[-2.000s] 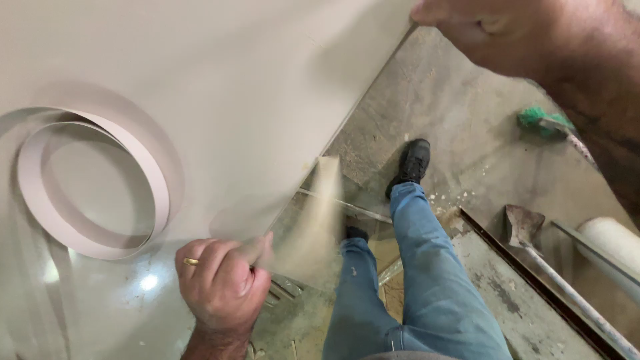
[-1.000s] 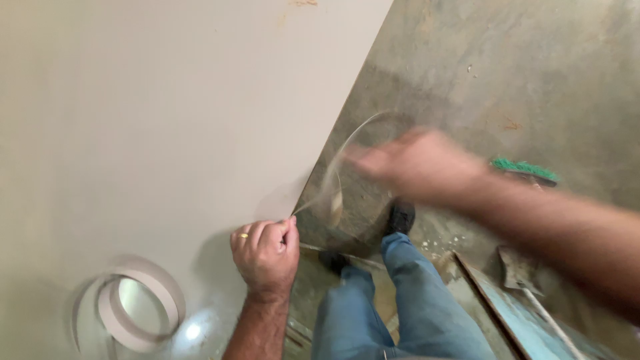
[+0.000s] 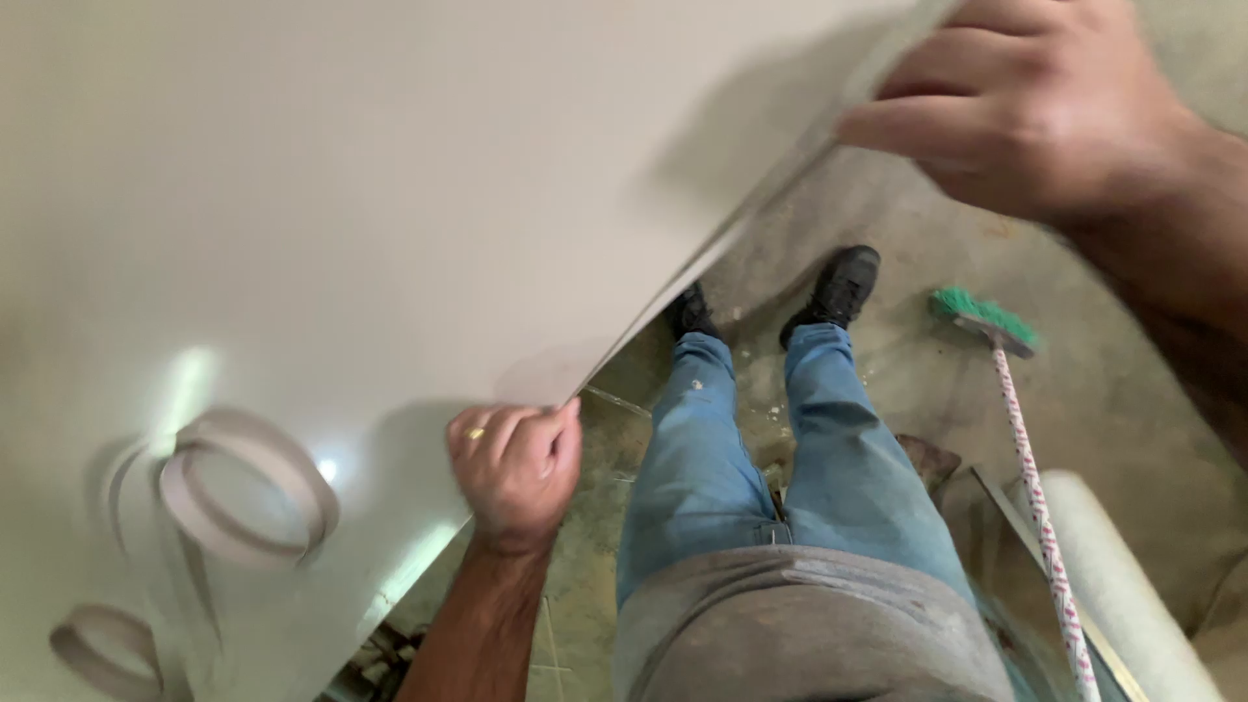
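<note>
A large pale panel (image 3: 439, 195) with a smooth face fills the left and top of the head view. My left hand (image 3: 517, 468), with a ring on one finger, pinches a thin pale strip (image 3: 717, 244) at the panel's near corner. The strip runs along the panel's edge up to my right hand (image 3: 1014, 107), whose fingers hold it near the top right. How closely the strip touches the edge is blurred. Loose coils of pale band (image 3: 249, 487) lie on the panel to the left of my left hand.
A broom with green bristles (image 3: 985, 317) and a patterned handle lies at the right. Near it are a pale roll (image 3: 1121, 585) and a long metal bar (image 3: 1009, 512). My black shoes (image 3: 846, 283) stand on the concrete floor (image 3: 975, 219) beside the panel.
My right hand has moved up and right from its blurred place near the panel's corner, and the strip now stretches along the edge. My left hand has stayed at the corner.
</note>
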